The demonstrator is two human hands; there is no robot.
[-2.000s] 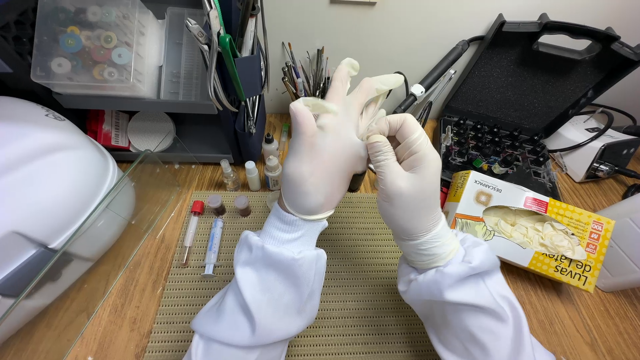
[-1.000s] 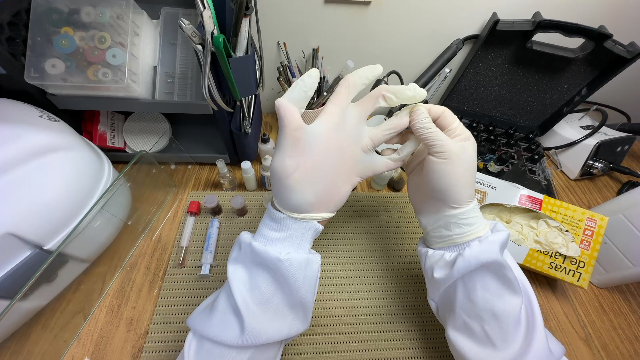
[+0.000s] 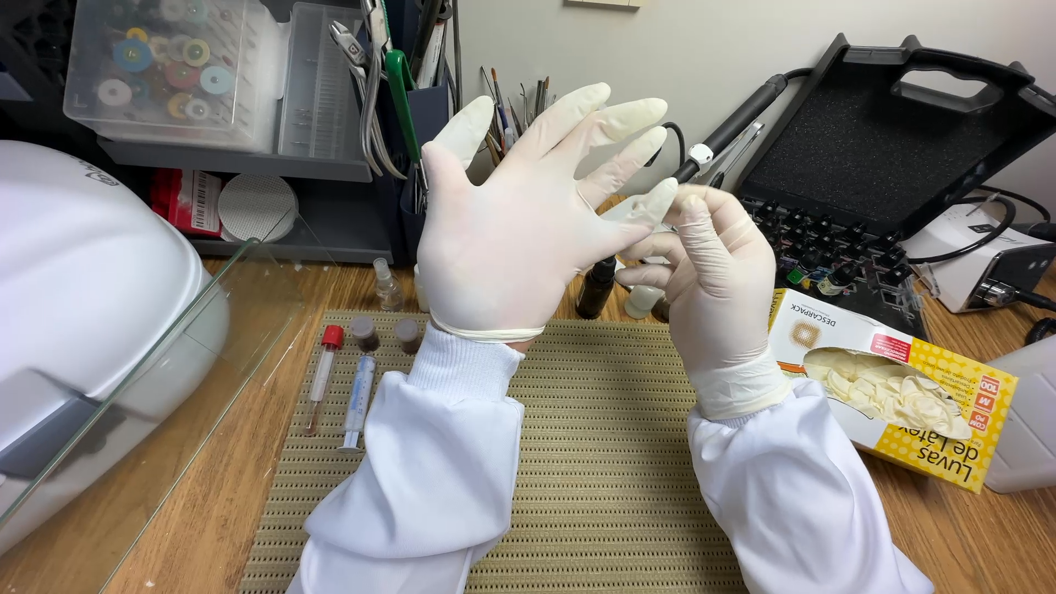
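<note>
Both hands wear pale latex gloves and white coat sleeves. My left hand (image 3: 511, 231) is raised with its fingers spread and holds nothing; loose latex shows at its fingertips. My right hand (image 3: 714, 272) is at the tip of the left little finger, thumb and forefinger together there; whether they pinch the latex is hard to tell. Below lies a beige woven mat (image 3: 610, 462), with a red-capped tube (image 3: 322, 375) and a syringe (image 3: 358, 400) at its left. Two small capped vials (image 3: 364, 333) stand near them. An opened box of latex gloves (image 3: 899, 388) lies beside the right wrist.
A glass sheet (image 3: 206, 330) and white rounded housing (image 3: 91, 272) occupy the left. Pliers (image 3: 375, 99) hang by a dark organizer. Small bottles (image 3: 596, 289) stand behind the mat. An open black case (image 3: 899, 140) with many little bottles is at back right.
My right hand has moved from the left hand's upper fingers to the little finger. The left hand's fingers are spread wider than two seconds ago.
</note>
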